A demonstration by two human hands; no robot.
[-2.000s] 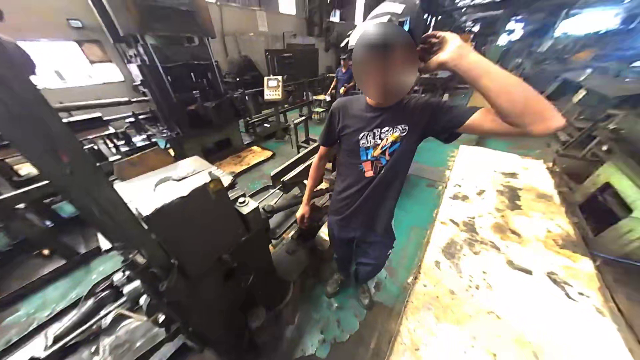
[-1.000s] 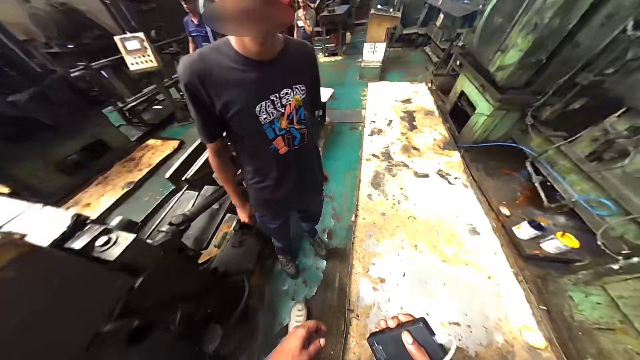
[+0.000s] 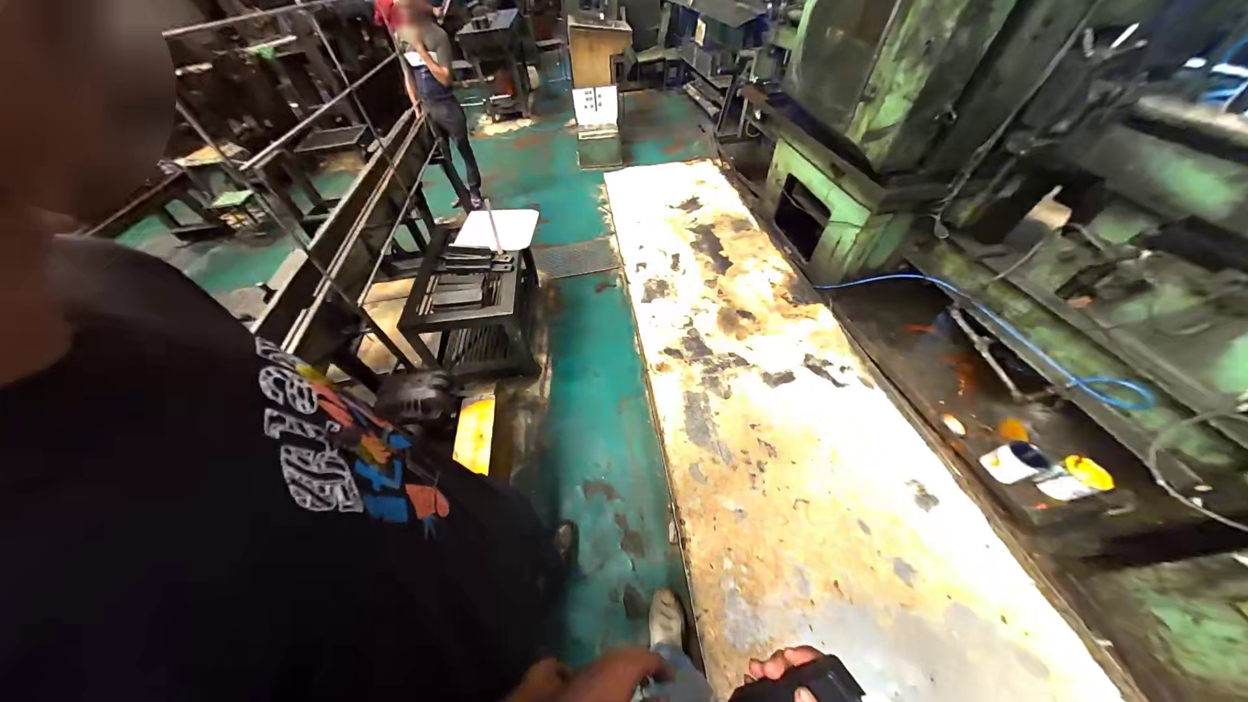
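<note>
At the bottom edge, my right hand (image 3: 788, 663) is closed around a dark handheld device (image 3: 819, 681), partly cut off by the frame. My left hand (image 3: 619, 673) is low in the view, left of it and blurred; whether its fingers hold anything is unclear. Just beyond the hands lies a long, worn sheet-covered platform (image 3: 770, 468) with dark stains. A person in a dark printed T-shirt (image 3: 244, 507) stands very near on the left.
A metal rack (image 3: 468, 302) with a white sheet on top stands beyond the person. Green machinery (image 3: 848, 210) lines the right, with a blue hose (image 3: 1033, 346) and open paint tubs (image 3: 1014, 462). Another person (image 3: 444, 97) stands farther back on the green floor.
The person in the dark T-shirt is now much closer, at the left. My hands were out of view two seconds ago and then appeared at the bottom, the right one with the device. The view has turned right.
</note>
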